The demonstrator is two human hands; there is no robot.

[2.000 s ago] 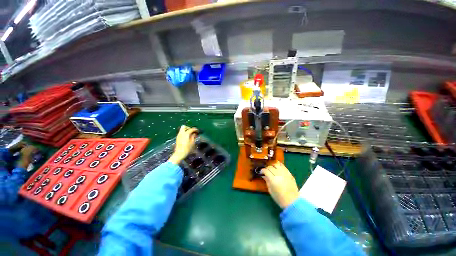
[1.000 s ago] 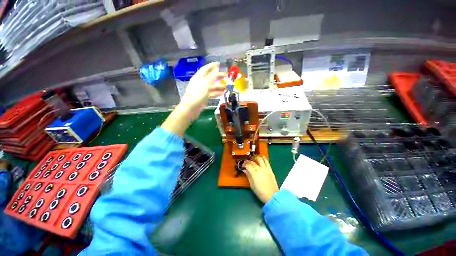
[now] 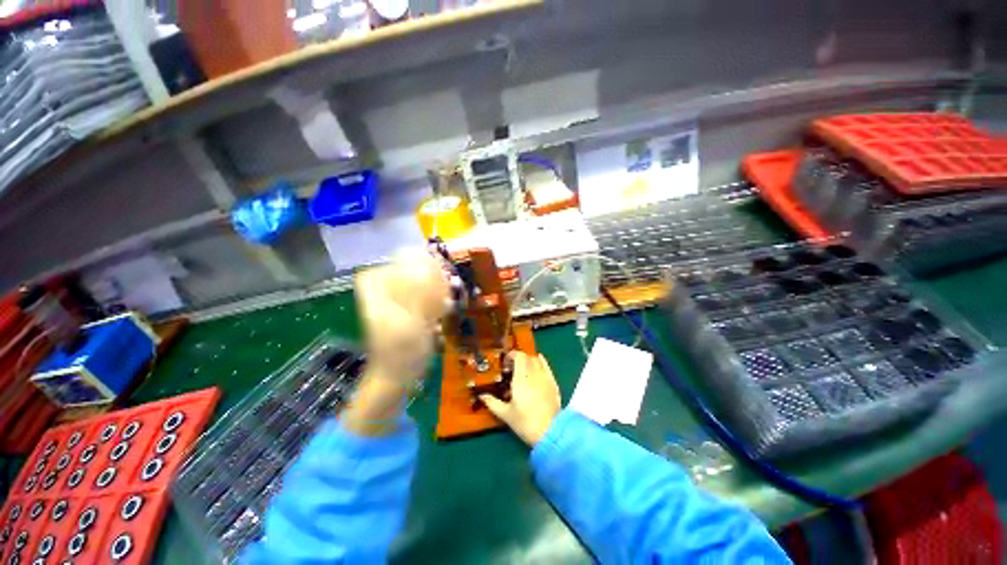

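The toggle press (image 3: 481,287) stands on its orange-brown base (image 3: 456,415) in the middle of the bench. My left hand (image 3: 402,307) is a blurred fist at the upper left of the press, closed on the press lever, whose red grip is hidden. My right hand (image 3: 528,395) is low at the press nest (image 3: 487,388), fingertips at its right side. A dark part shows at the nest; whether my fingers grip it cannot be told. The left blister tray (image 3: 268,426) lies left of the press, partly behind my left sleeve.
The red tray (image 3: 152,433) with ringed discs is far left, the blue-cased device (image 3: 97,360) behind it. The control box (image 3: 558,268) stands behind the press. A paper sheet (image 3: 613,382), blue hose (image 3: 707,408) and stacked right blister trays (image 3: 817,351) are to the right.
My left hand went from the left tray up to the lever's red grip, then closed and came down with it. My right hand stays at the nest. The view has turned right.
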